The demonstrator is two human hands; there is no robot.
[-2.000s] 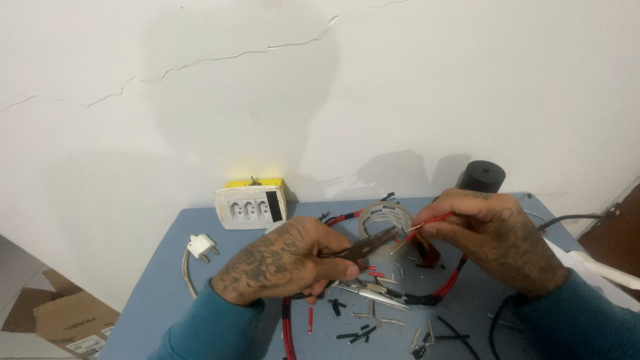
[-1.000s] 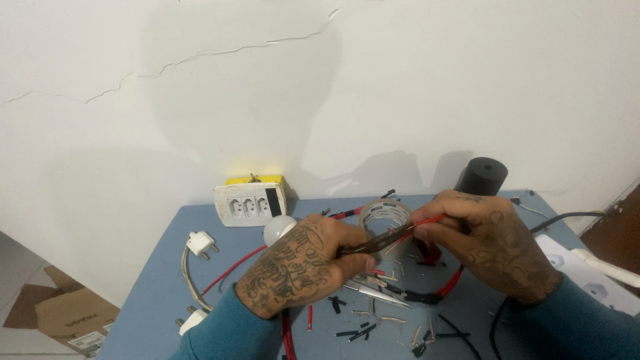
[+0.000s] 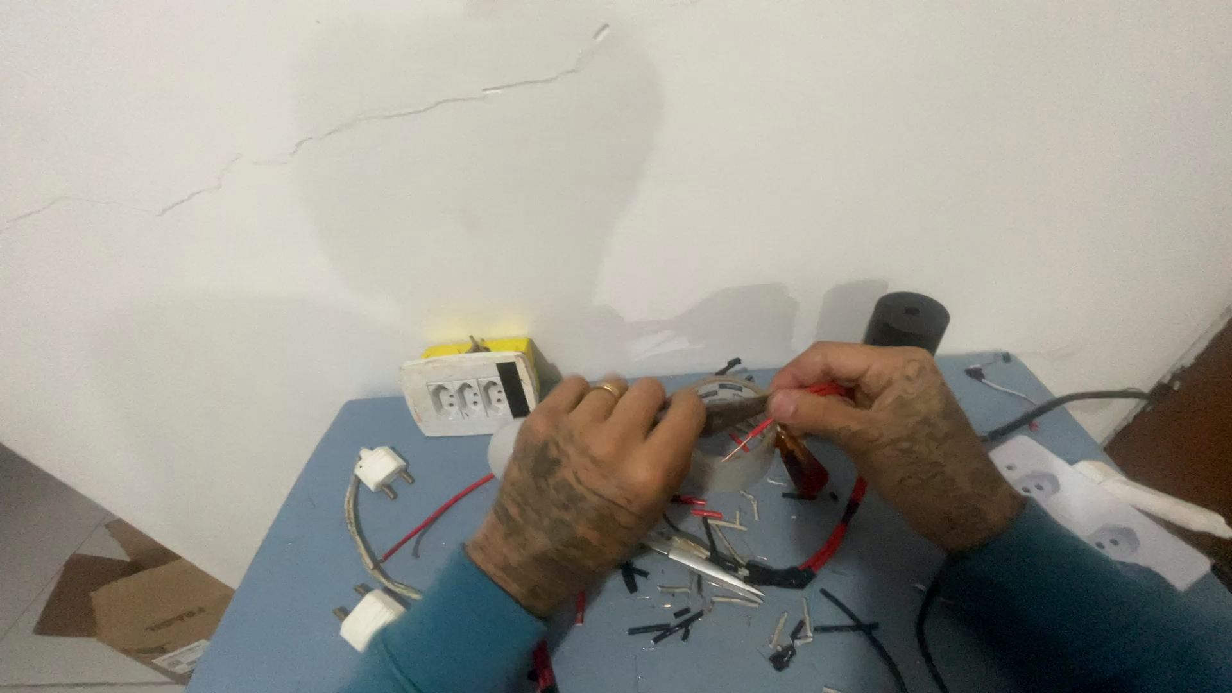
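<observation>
My left hand (image 3: 602, 481) is closed around a pair of pliers (image 3: 736, 415), whose jaws reach to the fingertips of my right hand (image 3: 881, 433). Between its thumb and finger, my right hand pinches a red wire (image 3: 749, 439) with a bare end pointing down and left. Behind the pliers a roll of clear tape (image 3: 741, 472) stands on the blue table (image 3: 318, 500). Below the hands lie scissors (image 3: 707, 566) and scattered offcuts of red, black and white insulation (image 3: 688, 626). My left palm and the pliers' handles are hidden.
A socket box (image 3: 469, 397) leans on the wall at the back. White plugs (image 3: 382, 466) on a cable lie at left. A black cylinder (image 3: 907, 322) stands behind my right hand. A white socket plate (image 3: 1078, 505) and black cables (image 3: 1059, 399) are at right; a cardboard box (image 3: 159, 602) is on the floor.
My left hand has turned so that its back and knuckles face up over the pliers. The bare wire end now shows below the jaws, where one second ago the pliers lay along the wire.
</observation>
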